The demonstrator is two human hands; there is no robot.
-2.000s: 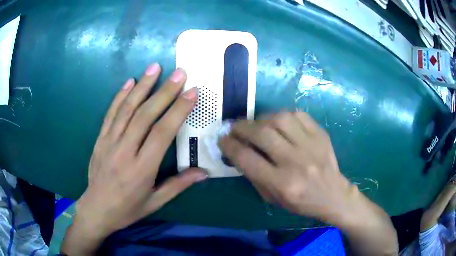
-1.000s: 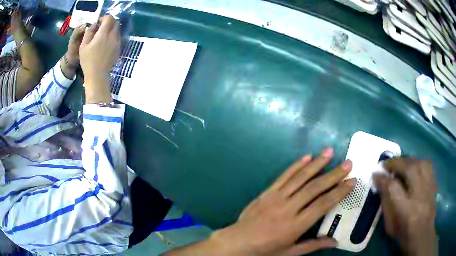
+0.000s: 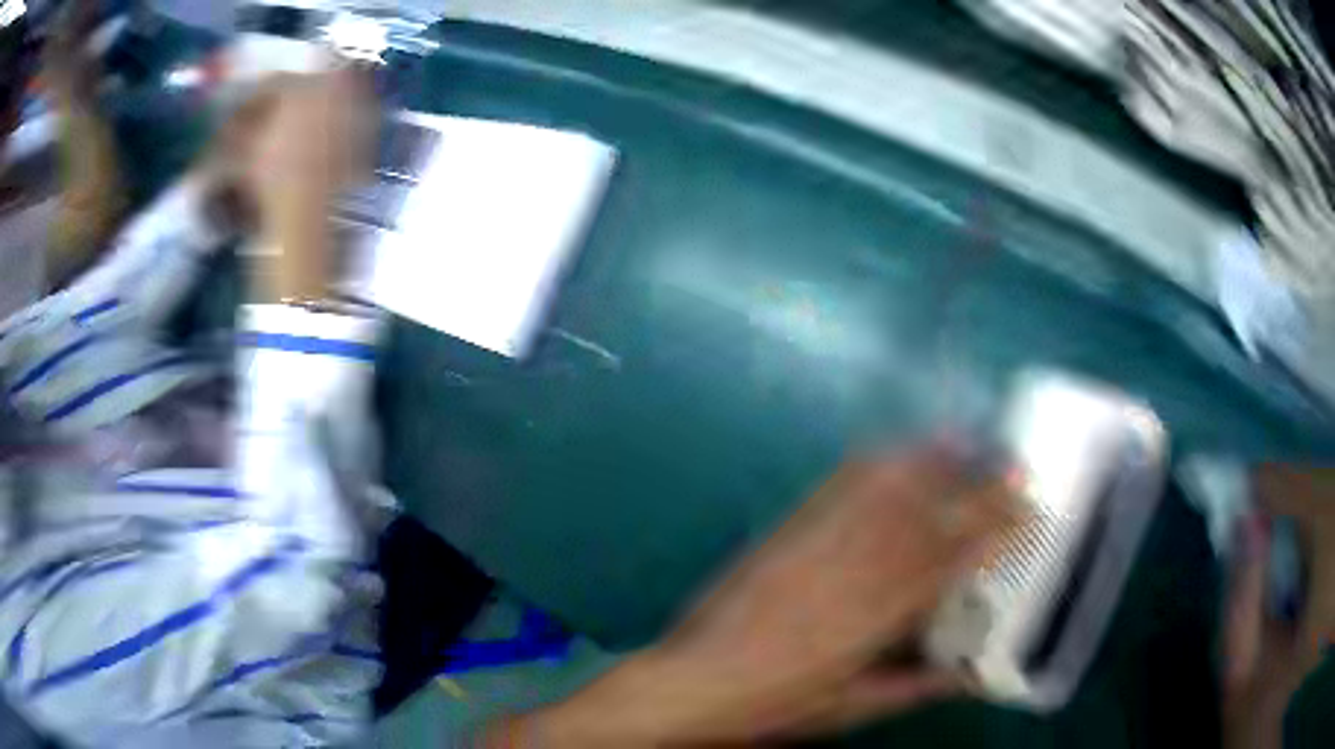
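The front cover [image 3: 1057,439] is off-white and blurred, at the lower right on the green bench top. Its long dark window [image 3: 1081,563] and dotted patch show faintly. My left hand [image 3: 864,563] lies at its left edge, with fingertips over that side; the blur hides whether they grip it. My right hand [image 3: 1277,585] is at the right edge of the picture, partly cut off, apart from the cover. A small white wiping cloth [image 3: 1218,490] is pinched at its fingertips.
A person in a blue-striped white sleeve [image 3: 308,424] sits at left, hands together near a white sheet [image 3: 491,220] with dark strips. A pale rail [image 3: 908,110] crosses the top. Stacked covers [image 3: 1230,117] stand beyond it, and a crumpled white piece [image 3: 1256,300] lies on the rail.
The view has swung left since the earliest frame, bringing in the neighbour. My right hand has moved right, off the cover, with the cloth. My left hand has stayed at the cover.
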